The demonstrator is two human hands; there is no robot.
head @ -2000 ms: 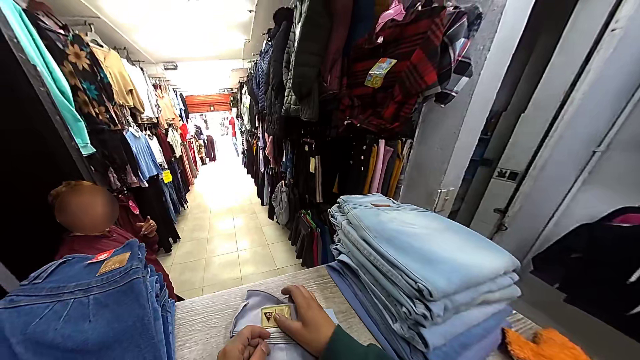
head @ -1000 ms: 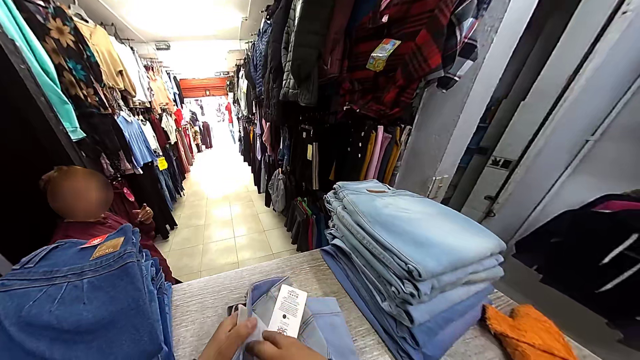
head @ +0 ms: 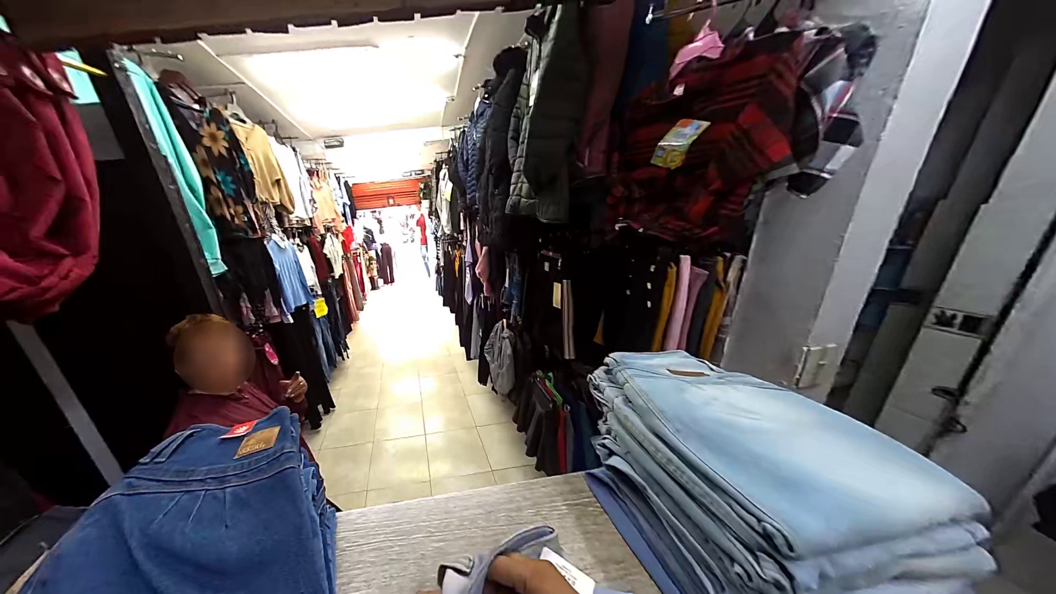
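Note:
At the bottom edge of the head view, my right hand (head: 528,575) is closed on the waistband of a light blue denim garment (head: 532,540). A white paper tag (head: 568,571) with printing lies beside my fingers. Only a sliver of my left hand (head: 428,591) shows, left of the waistband; its grip is hidden below the frame. To the right is a tall stack of folded light-wash jeans (head: 767,445). Folded dark blue jeans (head: 214,511) with a brown patch and a red tag are piled on the left.
The garment is over a grey wood-grain counter (head: 462,511). A person in dark red (head: 223,404) is beyond it at left. Hanging clothes (head: 285,272) line both sides of a tiled aisle (head: 421,412). A red plaid shirt (head: 709,140) hangs above right; a grey wall (head: 784,247) stands behind the stack.
The view has tilted up, so my hands and the garment sit lower in frame. Two seconds ago my hands were on a tan patch; one second ago the white tag showed fully between them.

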